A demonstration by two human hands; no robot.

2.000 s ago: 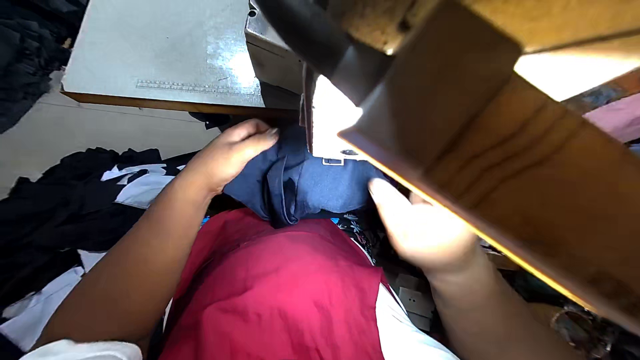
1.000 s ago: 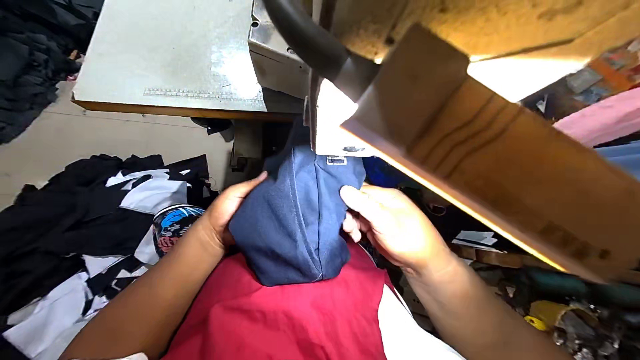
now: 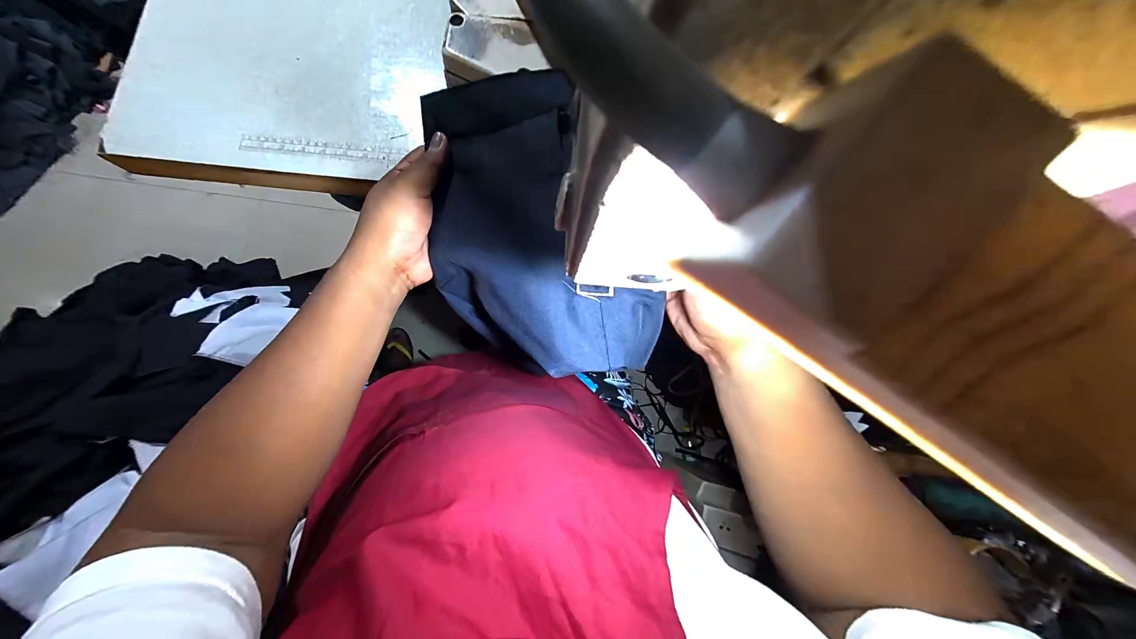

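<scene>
A piece of navy blue fabric [image 3: 515, 231], folded or sewn like part of a garment, hangs over my lap beneath the head of what looks like a sewing machine [image 3: 621, 213]. My left hand [image 3: 404, 213] grips its left edge, thumb on top near the upper corner. At the fabric's lower right edge is my right hand [image 3: 710, 324], its fingers partly hidden behind the machine head. Close under the head, a small pale rectangular outline [image 3: 595, 290] shows on the fabric, with loose threads beside it. The needle area is hidden.
A white tabletop [image 3: 266, 71] with a ruler scale [image 3: 311, 149] lies at upper left. Black and white cloth [image 3: 115, 355] is heaped at left. A brown wood-grained machine part [image 3: 958, 240] slants across the right, above my right forearm. Cables hang below the fabric.
The fabric, which hung low over my lap a second ago, now reaches further up beside the machine head. My left hand has moved up with its edge.
</scene>
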